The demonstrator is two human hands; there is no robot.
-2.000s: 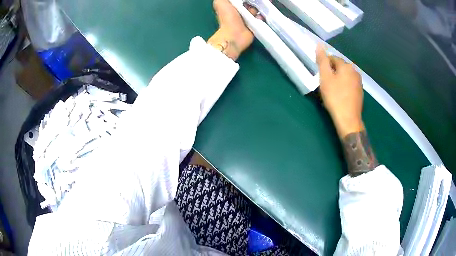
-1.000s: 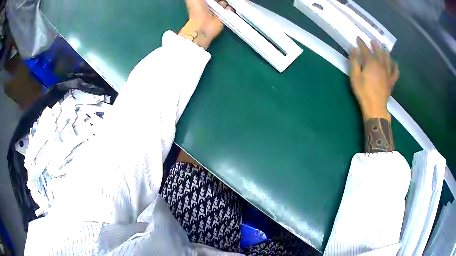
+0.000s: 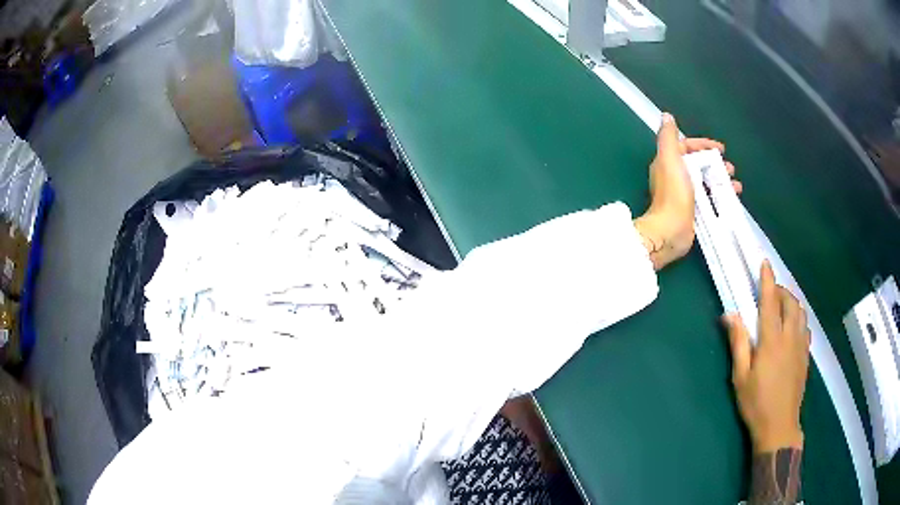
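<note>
A long white card insert (image 3: 725, 247) with a narrow opening lies over the green worktable near the guide rail. My left hand (image 3: 676, 192) holds its far end, thumb on the near side and fingertips showing past the far side. My right hand (image 3: 773, 360) is at its near end, thumb on one side and fingers on the other. The parts under both hands are hidden.
Green worktable (image 3: 503, 128) with a pale curved guide rail (image 3: 824, 355). White inserts (image 3: 878, 365) lie beyond the rail at right, others (image 3: 637, 22) at top. A black bag (image 3: 123, 286) of white scraps (image 3: 266, 266) stands at left. A grey post rises at top.
The view has swung left. My right hand has left the inserts beyond the rail and is now on the same insert as my left hand. That insert now looks narrower.
</note>
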